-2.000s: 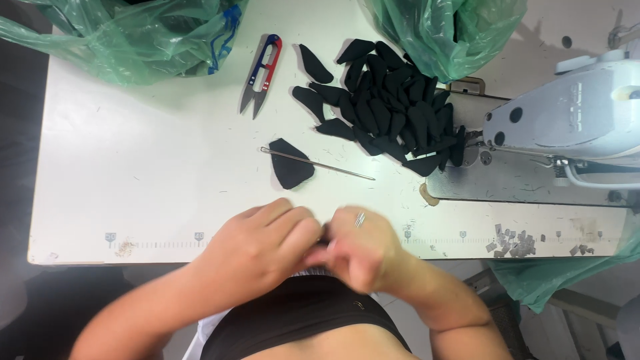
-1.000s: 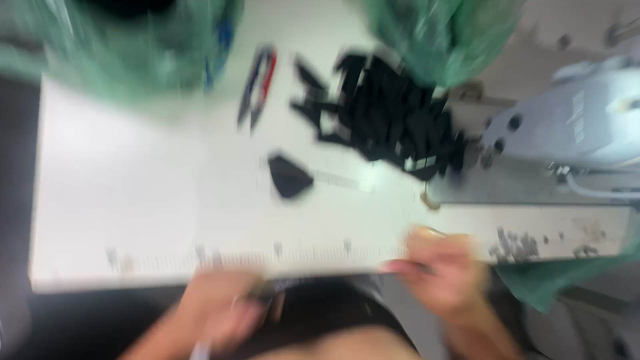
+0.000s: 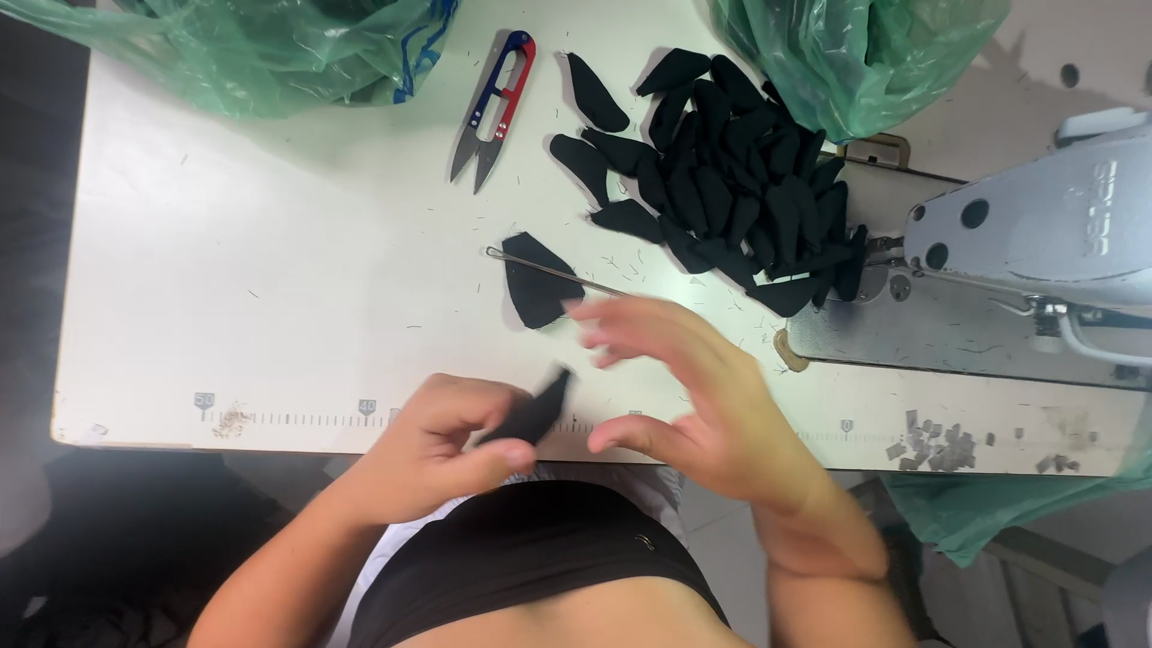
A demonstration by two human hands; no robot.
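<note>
My left hand [image 3: 459, 441] grips a small black fabric piece [image 3: 540, 409] between thumb and fingers, over the front edge of the white table. Beside it on the right, my right hand [image 3: 693, 387] has its thumb and fingers spread, with nothing between them; it is slightly blurred. Beyond the hands lies a flat black fabric piece [image 3: 538, 301] with a thin metal rod with a looped end [image 3: 531, 263] across it. Thread snips [image 3: 493, 112] with blue and red handles lie farther back. To their right is a heap of small black fabric pieces [image 3: 720, 180].
A sewing machine [image 3: 1035, 216] stands at the right, its metal bed [image 3: 927, 333] bordering the heap. Green plastic bags [image 3: 279, 54] [image 3: 864, 63] sit along the back. A printed ruler scale [image 3: 297, 419] runs along the front table edge [image 3: 225, 447], with grey flakes [image 3: 936, 445] at its right.
Two seconds ago both hands were together at the table edge; one second ago they were apart. Now they are nearer each other, the right hand raised toward the rod and spread.
</note>
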